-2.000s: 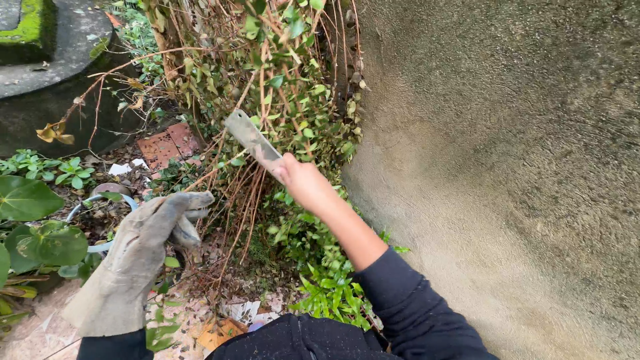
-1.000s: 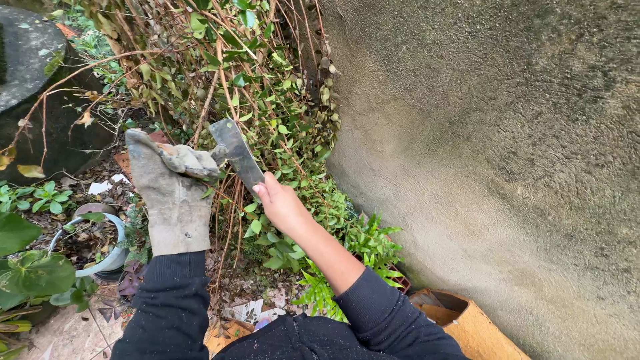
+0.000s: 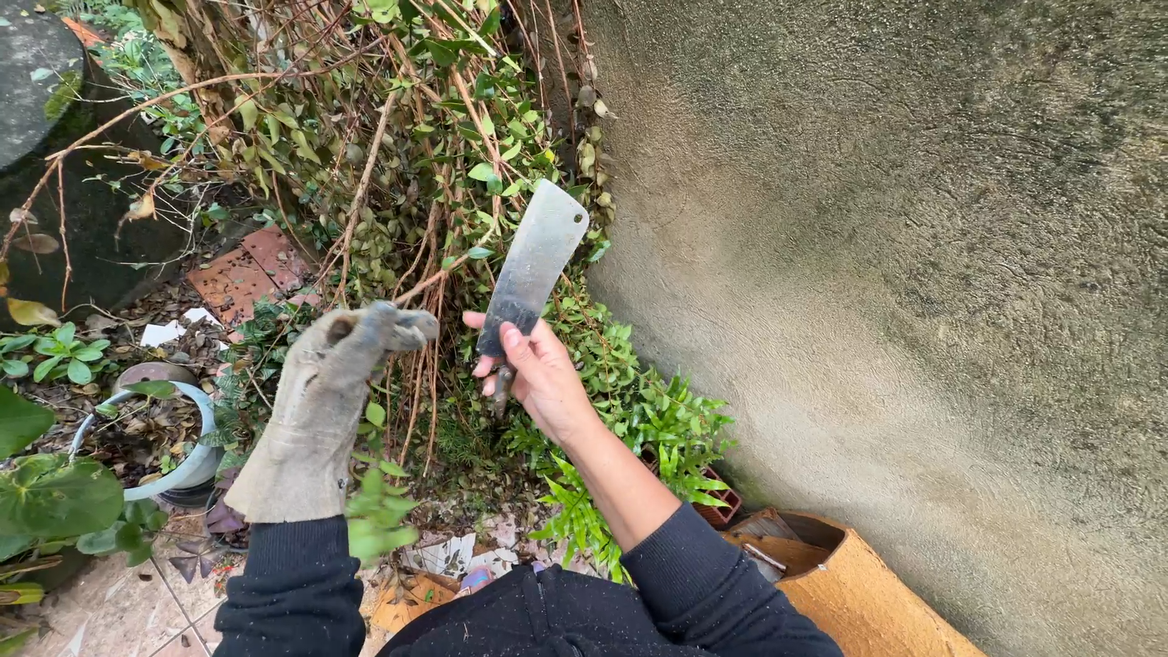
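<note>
My right hand (image 3: 538, 365), bare, grips a metal cleaver (image 3: 537, 255) near the base of its blade. The broad blade points up, with a hole near its top corner. To its left, my left hand (image 3: 351, 356) wears a dirty grey work glove, its fingers curled beside a thin brown stem (image 3: 424, 285); whether they close on the stem cannot be made out. Behind both hands hangs a dense tangle of vines (image 3: 456, 155) with green and dried leaves. A blurred leafy sprig (image 3: 376, 511) shows below the gloved hand.
A rough stained wall (image 3: 867, 255) rises on the right. An orange-brown container (image 3: 849, 584) stands at its foot, near green ferns (image 3: 675, 438). On the left are a white round pot rim (image 3: 205, 433), broad-leaved plants (image 3: 59, 497), broken red tiles (image 3: 239, 274) and a dark round basin (image 3: 91, 210).
The cleaver's blade, which lay against the gloved fingers a second ago, now points upward, apart from the glove. The gloved hand has turned, its fingers now pointing right.
</note>
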